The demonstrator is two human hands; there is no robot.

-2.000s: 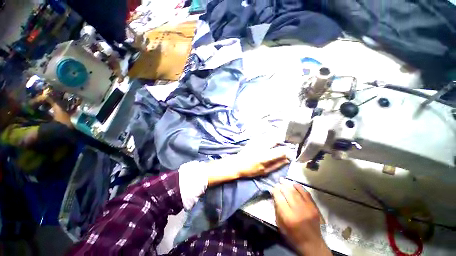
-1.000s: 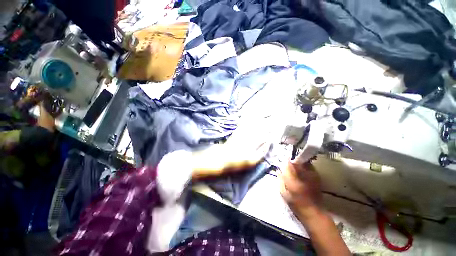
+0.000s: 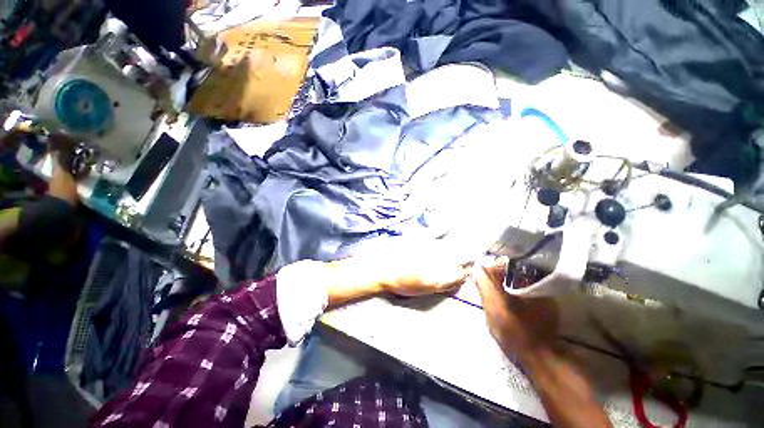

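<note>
The blue-grey garment (image 3: 335,184) lies bunched on the white machine table, left of the sewing machine (image 3: 670,226). Part of it is washed out by the lamp. My left hand (image 3: 419,276) lies at the garment's near edge, beside the machine head. My right hand (image 3: 503,305) is just below the head, its fingertips close to those of my left hand. Glare and the machine head hide the fingertips and the needle area, so what the fingers pinch cannot be seen clearly.
Red-handled scissors (image 3: 653,401) lie at lower right. A dark cloth heap (image 3: 503,42) is at the far side. A brown board (image 3: 260,71) is at upper left. Another person's arm (image 3: 60,180) is by a machine with a teal wheel (image 3: 82,105). A crate (image 3: 80,351) of dark cloth stands lower left.
Both hands have moved closer together by the machine head, my right hand further up. The near part of the garment has drawn away from the table's front edge. The view has shifted slightly.
</note>
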